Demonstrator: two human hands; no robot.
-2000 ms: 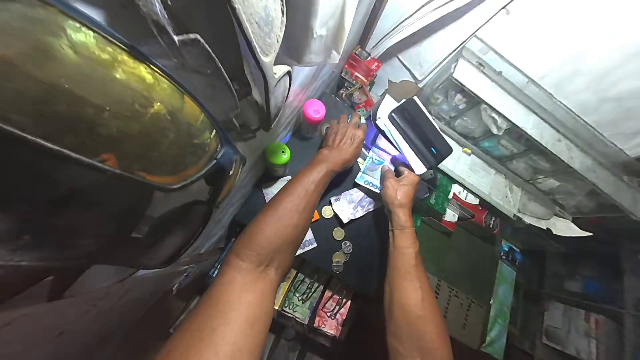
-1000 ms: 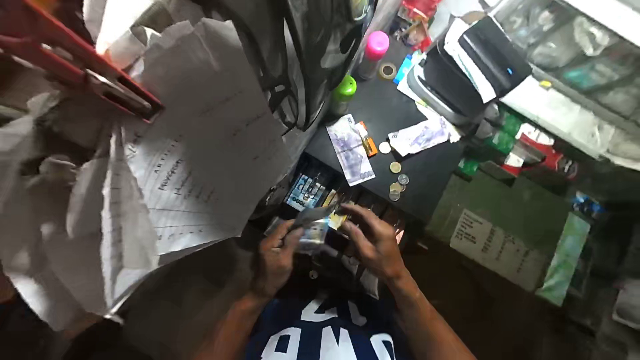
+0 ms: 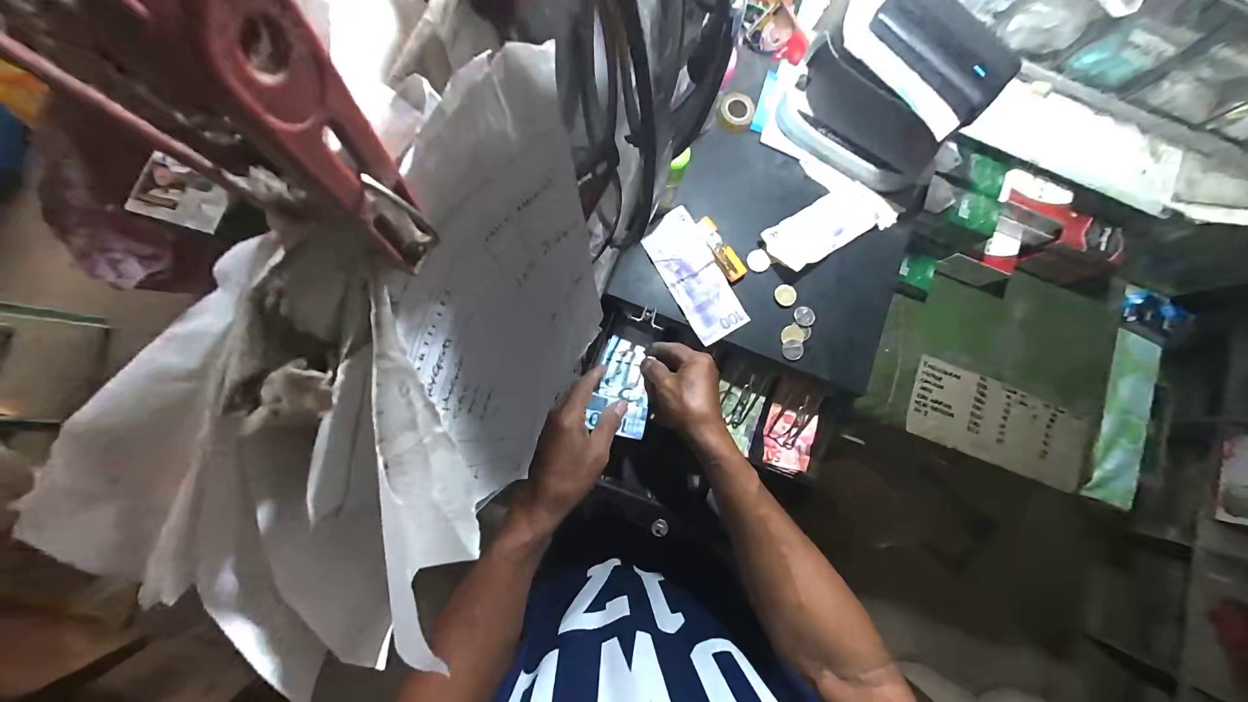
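An open cash drawer (image 3: 653, 502) juts out below the black counter top (image 3: 838, 312). Blue banknotes (image 3: 622, 375) lie in its left compartment under wire clips. My left hand (image 3: 577, 434) rests at their left side, fingers spread and fingertips on the notes. At their right edge is my right hand (image 3: 682, 385), thumb and forefinger bent close together; whether it pinches a note or clip is unclear. Green banknotes (image 3: 738, 409) and red banknotes (image 3: 792, 429) fill compartments further right. On the counter lie a purple banknote (image 3: 694, 278), more folded notes (image 3: 824, 229) and several coins (image 3: 792, 336).
Crumpled handwritten papers (image 3: 487, 292) hang at the left, held by a red metal clamp (image 3: 322, 117). A black device (image 3: 858, 117) stands at the counter's back, near a tape roll (image 3: 736, 110). A small orange box (image 3: 723, 255) lies beside the purple note. Green cardboard is at the right.
Both hands have come down from the back of the counter to the drawer. The blue note that they held above the drawer one second ago is no longer seen raised. The view has swung left.
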